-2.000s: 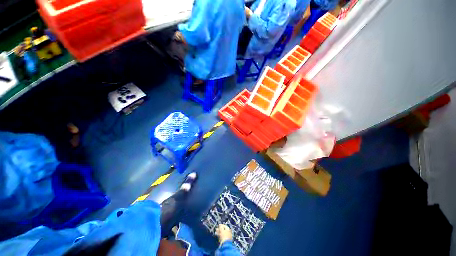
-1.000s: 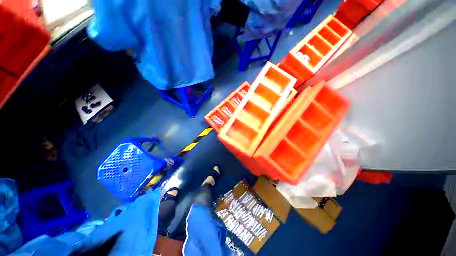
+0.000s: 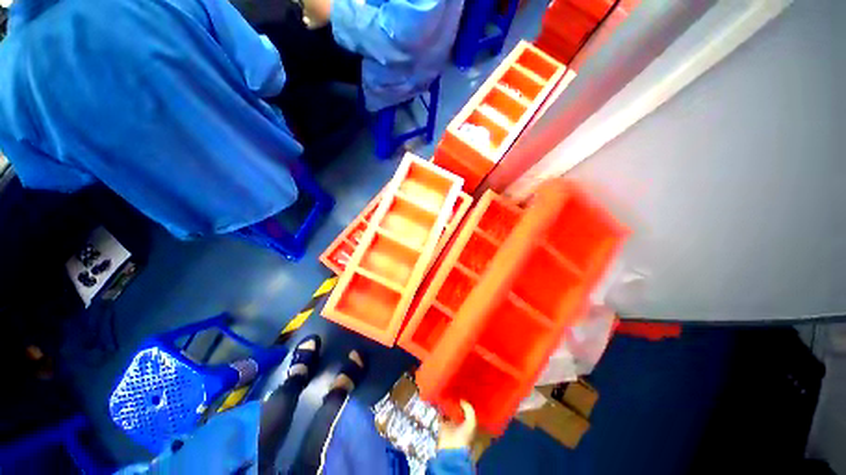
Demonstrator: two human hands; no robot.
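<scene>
My right hand (image 3: pixel 456 430) grips the near end of an orange-red compartment tray (image 3: pixel 524 311) at the bottom centre. This tray is tilted and blurred, and its large pockets look empty. It lies partly over another orange-red tray (image 3: pixel 462 269). To its left, a pale-rimmed orange tray (image 3: pixel 394 249) with empty-looking pockets sits on the stack, over a tray (image 3: pixel 345 246) holding small silvery pieces. My left hand is not in view.
Farther trays (image 3: pixel 501 111) stand along the grey wall. A blue stool (image 3: pixel 158 399) is at lower left. Two people in blue coats sit at the top. Crumpled white plastic (image 3: pixel 589 339), a carton (image 3: pixel 564 413) and silvery parts (image 3: pixel 405 429) lie near the tray's end.
The front tray has shifted and tilted from the tray beneath, exposing its pockets. My right hand has appeared on its near end. The view has moved, with the stool now farther left.
</scene>
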